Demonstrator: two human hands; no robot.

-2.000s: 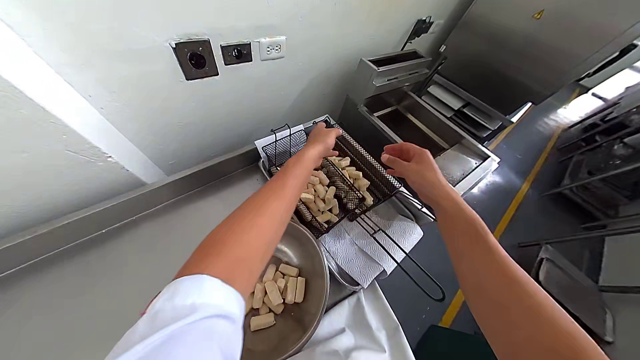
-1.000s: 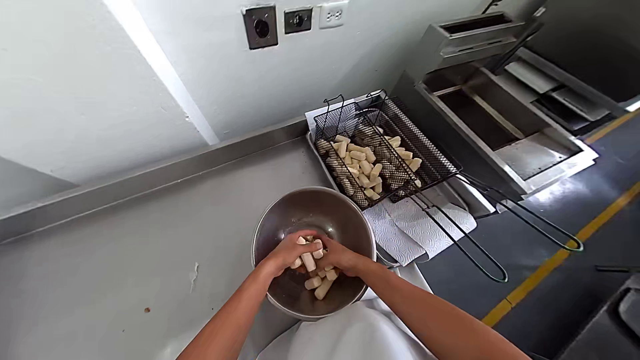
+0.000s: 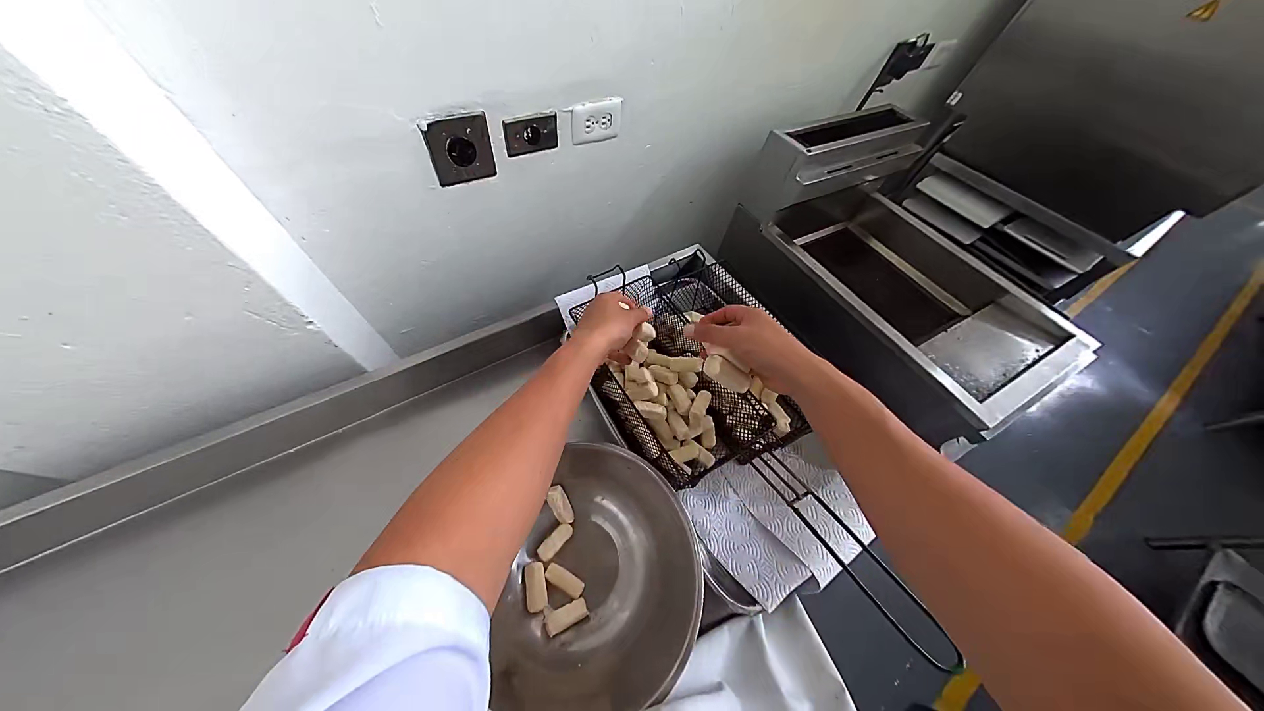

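My left hand (image 3: 614, 328) holds several pale, stubby food pieces above the left wire fryer basket (image 3: 632, 420). More of these food pieces (image 3: 677, 400) are heaped in that basket. Over the right wire fryer basket (image 3: 736, 286), my right hand (image 3: 748, 346) has pale pieces in its fingers, one hanging below them. That basket holds some pieces too, partly hidden by the hand. Several loose pieces (image 3: 565, 580) lie in the metal bowl (image 3: 642, 563) below my left forearm.
The baskets rest on a tray lined with paper towel (image 3: 755, 518), their long handles (image 3: 889, 592) reaching over the counter edge. A steel deep fryer (image 3: 928, 296) stands to the right. The steel counter (image 3: 247, 533) runs along the wall, below several outlets (image 3: 460, 149).
Both hands have moved from inside the bowl up to the baskets, carrying pieces. Fewer pieces lie in the bowl than two seconds ago. The view has shifted.
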